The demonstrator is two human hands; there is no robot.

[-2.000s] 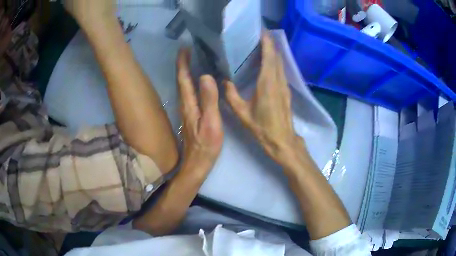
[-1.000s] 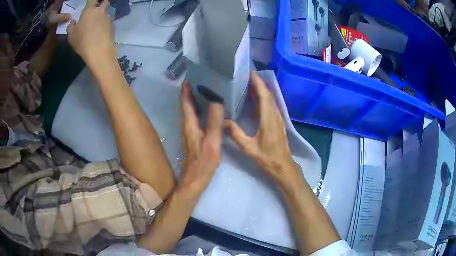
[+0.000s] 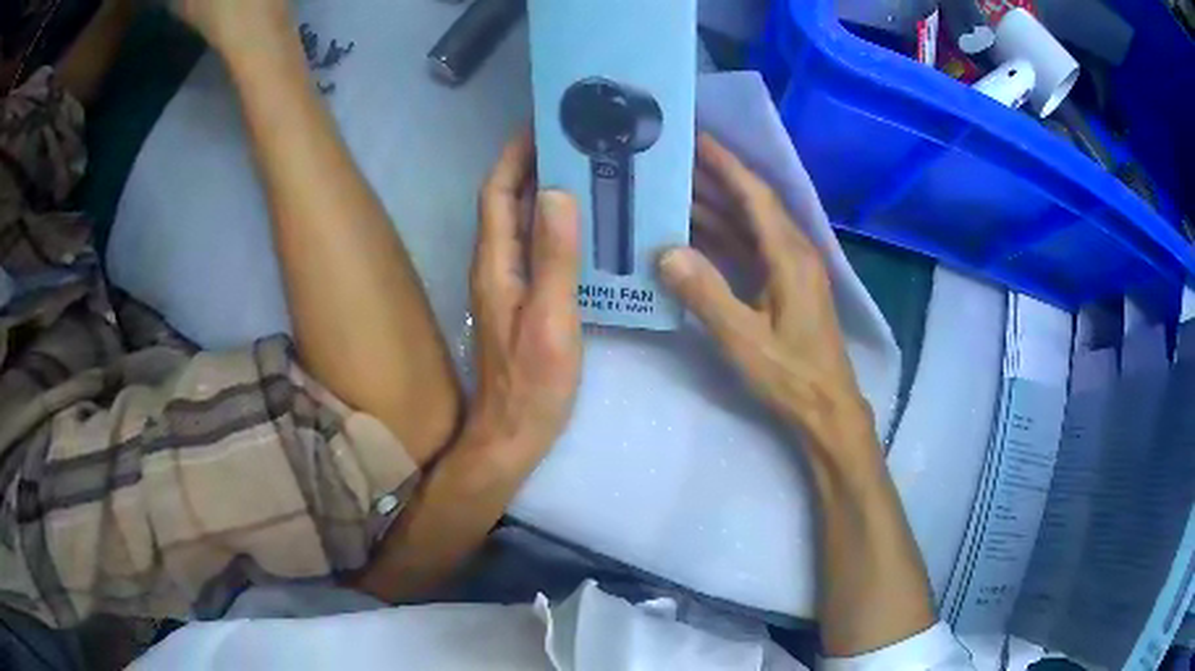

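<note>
A light blue printed retail box (image 3: 613, 171) with a dark fan picture and "MINI FAN" text stands between my hands, printed face towards me. Its top is cut off by the frame's upper edge. My left hand (image 3: 528, 308) is on its left side, with the thumb on the front face. My right hand (image 3: 773, 288) is on its right side, with the thumb tip at the lower right edge of the face and the other fingers partly behind the box.
White foam sheet (image 3: 655, 459) covers the bench. A dark grey tube (image 3: 474, 42) lies behind the box, with small dark parts (image 3: 324, 55) to its left. A co-worker's arm (image 3: 343, 249) reaches across at left. A blue bin (image 3: 917, 177) and flat cartons (image 3: 1101, 459) are at right.
The box was tilted with its open white end and flaps showing; now its fan-printed face is towards me. My hands have stayed on both sides of it.
</note>
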